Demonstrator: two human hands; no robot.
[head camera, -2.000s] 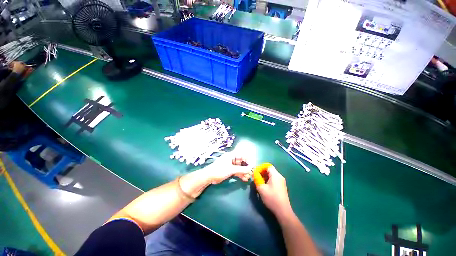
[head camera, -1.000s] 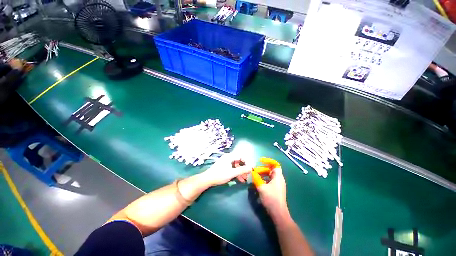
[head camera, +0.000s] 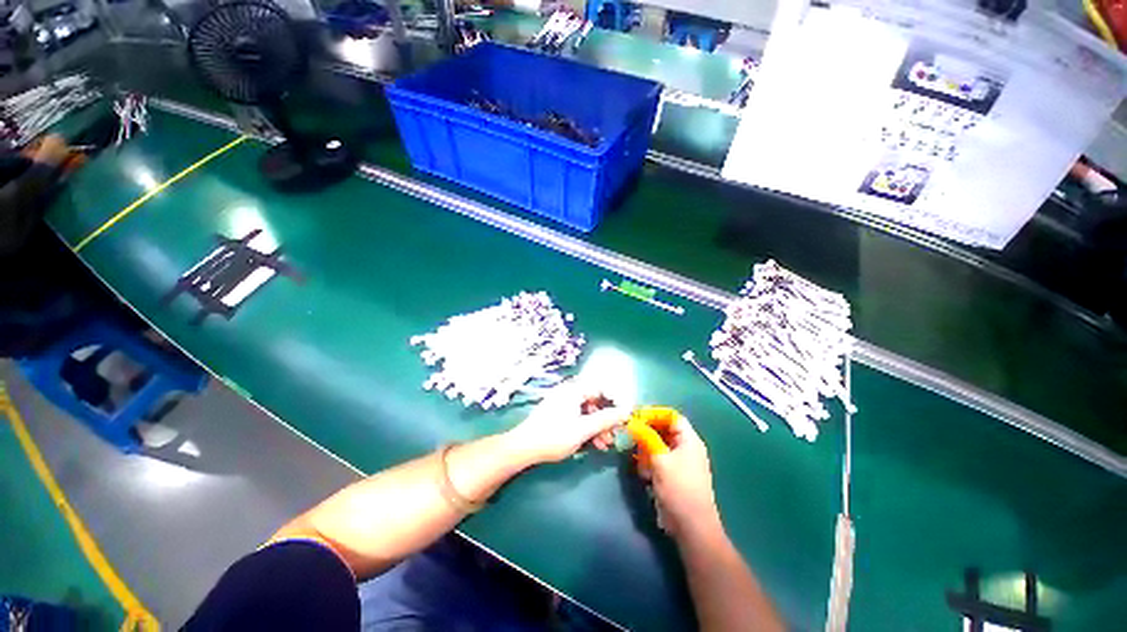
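Observation:
My left hand (head camera: 571, 420) and my right hand (head camera: 674, 459) meet over the green bench. My left fingers are closed around a small brown-dark part (head camera: 596, 405); what else they hold is too small to tell. My right thumb and forefinger wear yellow-orange finger covers (head camera: 653, 428) and pinch together at the left fingertips. Anything between them is hidden. A fanned white cable pile (head camera: 501, 351) lies just beyond my left hand. A denser cable pile (head camera: 781, 348) lies farther right, with a single cable (head camera: 726, 391) beside it.
Behind the rail stands a blue bin (head camera: 519, 138) with dark tangled contents, with a black fan (head camera: 266, 93) to its left. A green-marked cable (head camera: 640, 296) lies near the rail. A white instruction sheet (head camera: 933, 124) hangs right. Taped strips (head camera: 232, 277) lie left. A person's hand shows far left.
My right covered fingers were parted a second ago and are now closer together at the left fingertips. The piles have not changed visibly.

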